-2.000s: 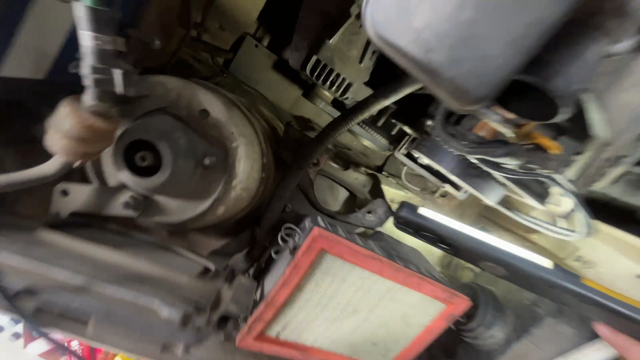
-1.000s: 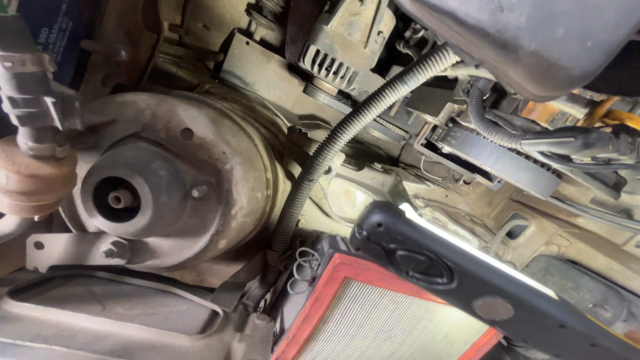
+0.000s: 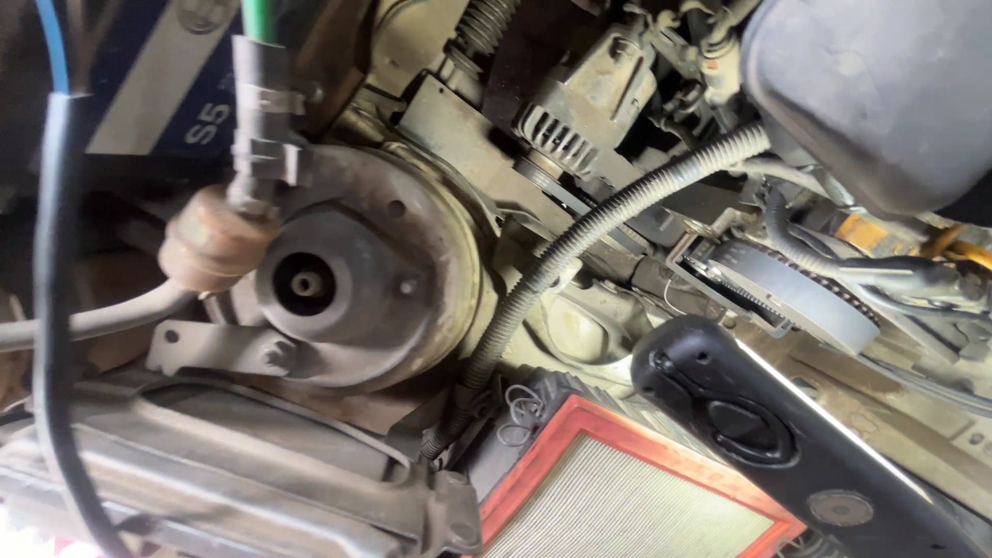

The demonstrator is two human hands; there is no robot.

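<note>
Neither of my hands shows in the head view now. A black work light (image 3: 775, 434) with a bright strip along its edge reaches in from the lower right; whatever supports it is out of view. Its rounded end lies over part of a pleated air filter (image 3: 620, 504) with a red-orange rim. A ribbed corrugated conduit (image 3: 573, 240) curves from the upper right down beside the strut tower (image 3: 372, 271). Right of the conduit is a toothed pulley (image 3: 790, 287) with a belt. An alternator (image 3: 581, 108) sits near the top.
A battery (image 3: 147, 85) with a blue and white label is at the upper left. A dark plastic cover (image 3: 876, 93) fills the upper right corner. A black cable (image 3: 54, 271) hangs at the far left. A connector (image 3: 260, 116) meets a brown cylindrical fitting (image 3: 217, 240). A metal crossmember (image 3: 232, 473) runs lower left.
Fingertips seen at the lower right two seconds ago are out of view now. The view has shifted, and the black cable at the left has come into sight.
</note>
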